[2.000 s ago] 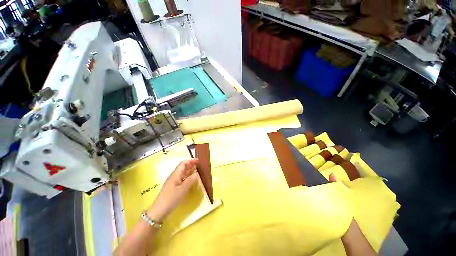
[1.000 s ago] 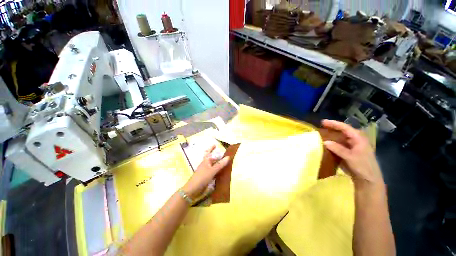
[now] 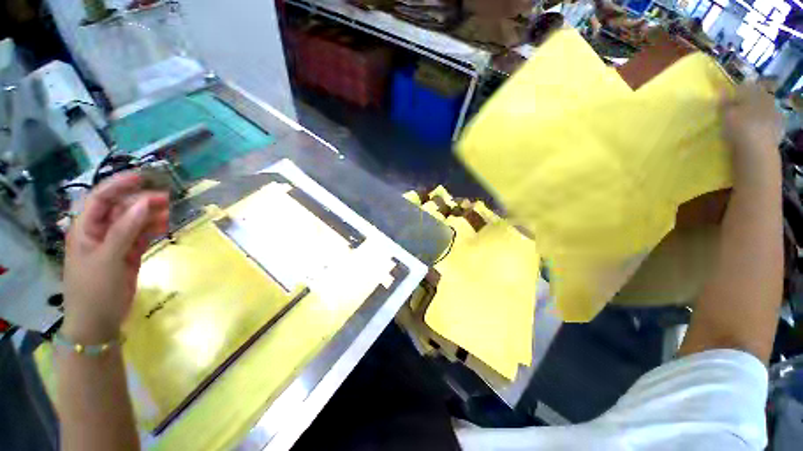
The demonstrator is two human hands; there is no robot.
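My right hand (image 3: 755,119) is raised at the upper right and grips the edge of a limp yellow panel (image 3: 607,150) with brown patches, which hangs in the air above the floor. My left hand (image 3: 119,233) is raised at the left with its fingers curled but apart, empty, in front of the machine. The sewing template (image 3: 343,308) lies on the table with a yellow flap (image 3: 202,308) and pale and metallic slots; no panel lies over it.
Finished yellow panels (image 3: 484,291) with brown patches hang piled at the table's right. The sewing machine (image 3: 31,176) stands at the left, with a green table section (image 3: 189,132) behind. A blue bin (image 3: 427,106) and red bin (image 3: 343,70) sit under a far bench.
The yellow panel has come off the template and swung up to the right in my right hand. My left hand has let go and moved left. The view has turned right.
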